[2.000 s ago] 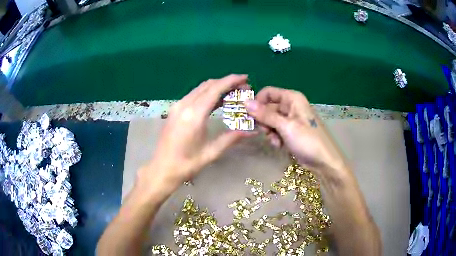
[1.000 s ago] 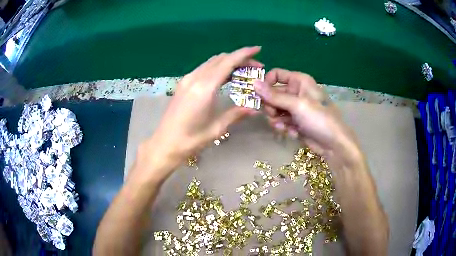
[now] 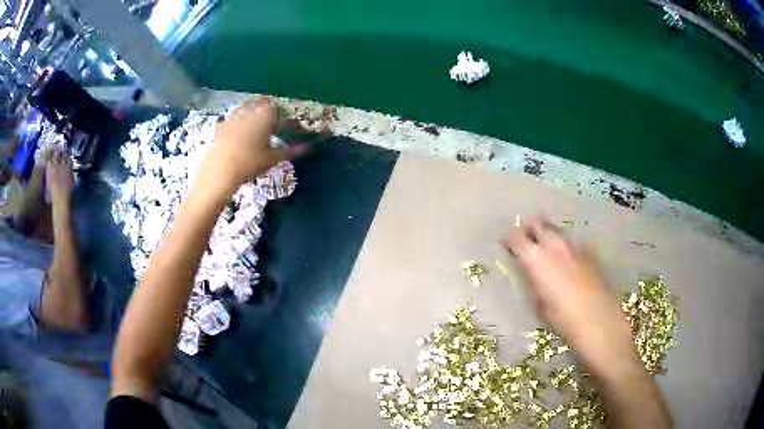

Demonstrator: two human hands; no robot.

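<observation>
My left hand (image 3: 245,141) is over the far edge of the white housing pile (image 3: 230,260), blurred, with its fingers spread to the right and nothing visible in them. My right hand (image 3: 549,260) is low over the tan work board (image 3: 444,218), fingers bent and blurred. Thin pale-gold strips (image 3: 508,273) show beside its fingertips; whether it grips one I cannot tell. A heap of brass contacts (image 3: 469,369) lies on the board, partly hidden by my right forearm.
Beyond a worn, paint-chipped rail (image 3: 394,126) runs the green belt (image 3: 352,59). White fittings stand apart on it, one near the middle (image 3: 469,68) and one at right (image 3: 734,131). At the left edge another person's hands (image 3: 57,172) and arm show.
The view has swung left. The gold-slotted housing is no longer seen in my hands. My hands have parted, the left to the white pile and the right low over the board.
</observation>
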